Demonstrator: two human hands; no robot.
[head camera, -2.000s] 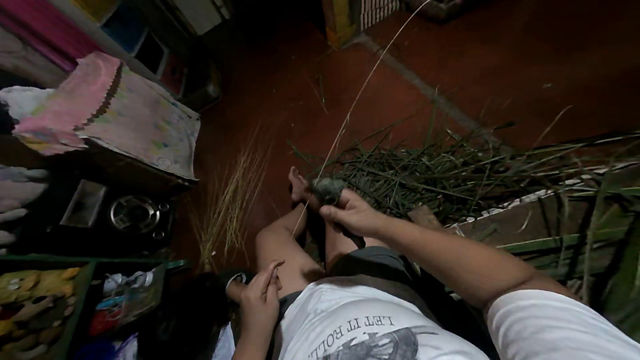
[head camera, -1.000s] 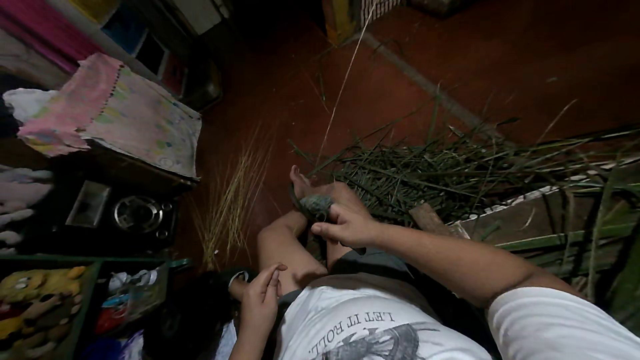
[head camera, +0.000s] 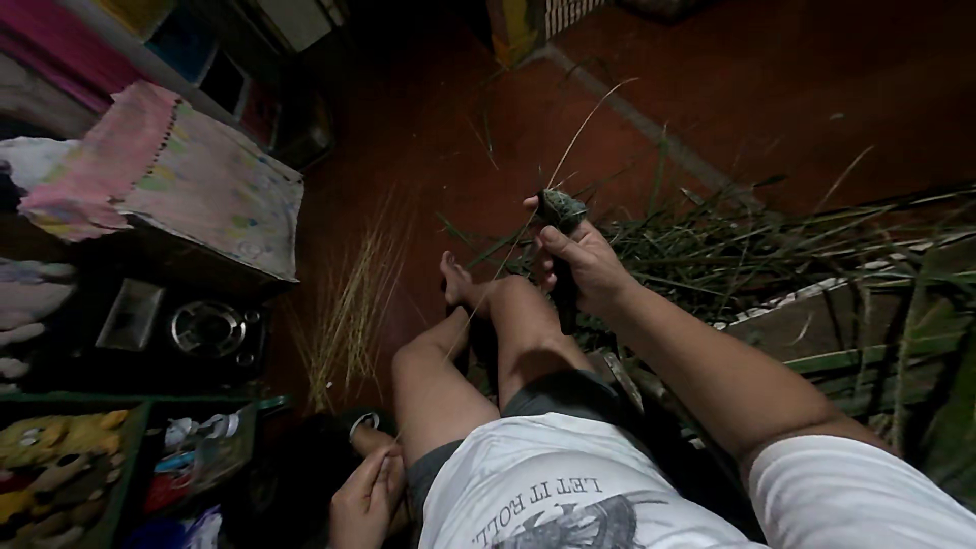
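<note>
My right hand (head camera: 576, 255) is raised above my knees and grips a dark handled tool (head camera: 566, 286), perhaps a knife, with a green fibrous clump (head camera: 563, 207) at its upper end. A thin pale plant strand (head camera: 583, 126) rises from the clump, and its lower length runs down across my thighs toward my left hand (head camera: 370, 488). That hand is beside my left thigh, its thumb and fingertips pinched together on the strand's end. The exact make of the tool is hidden by my fingers.
Long green stalks and leaves (head camera: 686, 255) lie in a heap on the right. A bundle of pale dry stalks (head camera: 354, 305) rests on the red floor at left. Beyond it are a speaker (head camera: 207, 329), a cloth-covered box (head camera: 213, 183) and a shelf of stuffed toys (head camera: 61, 457).
My right hand has moved up and to the right, away from my knees, with the tool and clump. Less of the strand stands above the clump. My left hand has stayed near my thigh.
</note>
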